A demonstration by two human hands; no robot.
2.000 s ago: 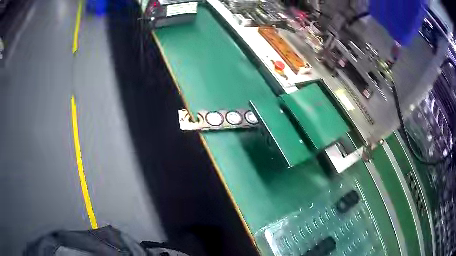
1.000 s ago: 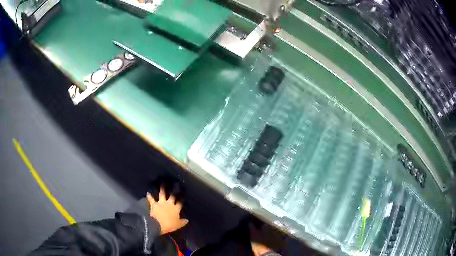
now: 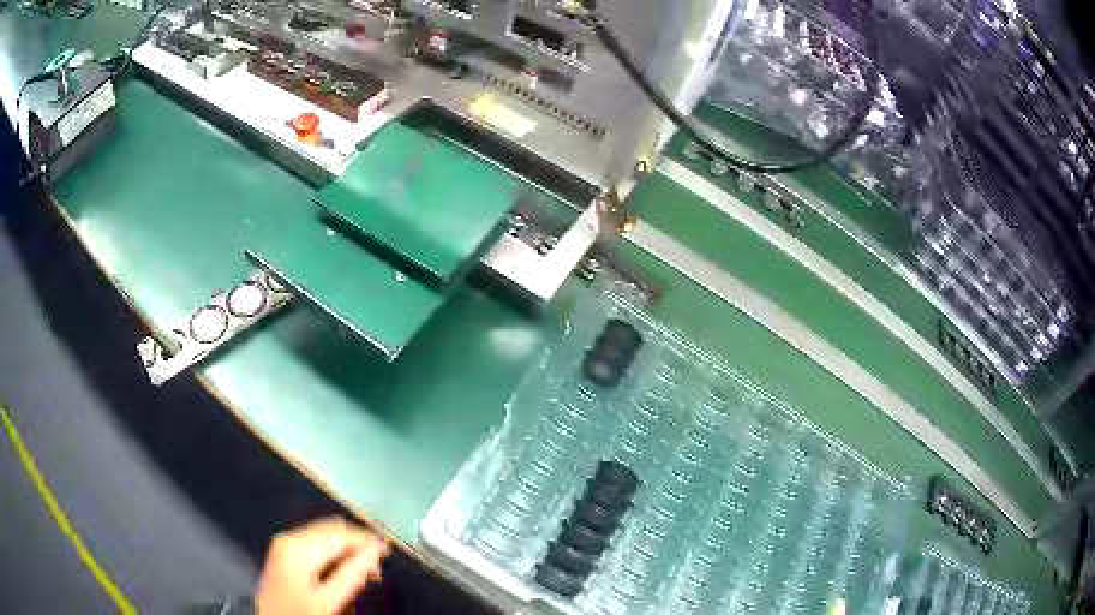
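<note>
A metal carrier strip (image 3: pixel 228 315) with round pockets lies on the green bench at the left. Its near end juts over the bench edge, and its far end goes under a green plate. Pale discs show in its pockets. A clear ribbed blister tray (image 3: pixel 720 481) lies at the lower right, with black round parts (image 3: pixel 588 529) in a row and a smaller black group (image 3: pixel 612 351) above. My left hand (image 3: pixel 318 567) is low in the picture by the bench edge, blurred, its fingers partly bent. Whether it holds anything is unclear. My right hand is out of view.
Raised green plates (image 3: pixel 420 198) stand at the machine front. Behind are a red knob (image 3: pixel 306 125) and an orange-brown fixture bar (image 3: pixel 315 82). Green conveyor lanes between pale rails (image 3: pixel 817 342) run beyond the tray, with a small dark holder (image 3: pixel 961 514). A black cable hangs at the upper right.
The view has swung from the machine side across the tray and partly back. My left hand, spread a second ago, is now lower left with fingers more bent. The other hand's partial view has gone.
</note>
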